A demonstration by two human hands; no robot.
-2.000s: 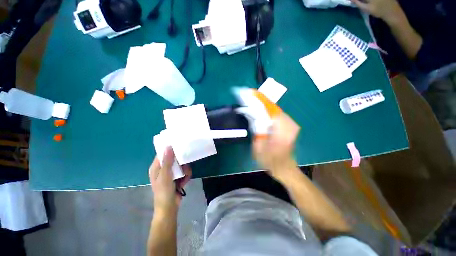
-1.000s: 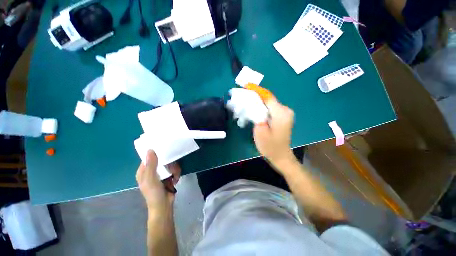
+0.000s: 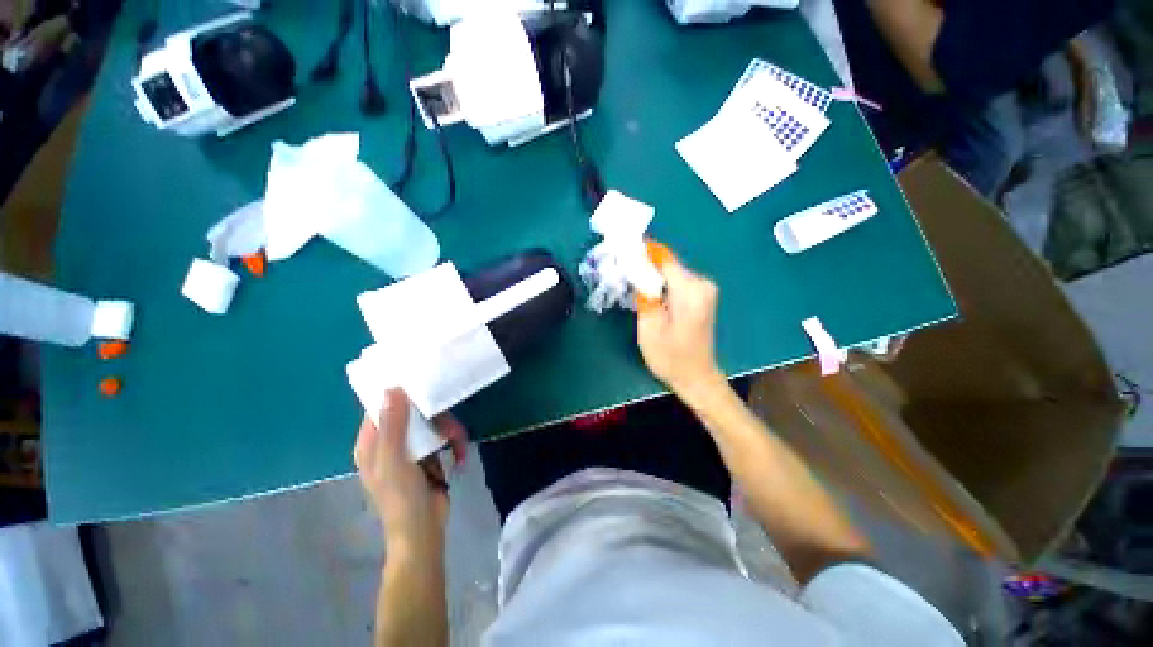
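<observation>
A white security camera [image 3: 436, 341] with a black ball head [image 3: 529, 303] is in front of me near the table's front edge. My left hand [image 3: 407, 465] grips its white bracket end. My right hand [image 3: 680, 316] holds a crumpled white cloth [image 3: 612, 276] just right of the ball head, with a small gap between them. Orange finger cots [image 3: 655, 259] cover fingertips of my right hand. A white square block [image 3: 621, 215] lies just behind the cloth.
Two more cameras [image 3: 500, 78] [image 3: 209, 78] with black cables stand at the back. Bottles [image 3: 379, 221] [image 3: 44, 310], papers and orange cots are at left. Dotted sticker sheets [image 3: 759, 139] and a white oblong [image 3: 826, 221] are at right. Another person sits at the back right; a carton [image 3: 999, 367] is at right.
My right hand and the cloth have moved leftward in the view, close to the ball head. The held camera has tilted, its sunshield now slanting up to the right. The whole view has shifted.
</observation>
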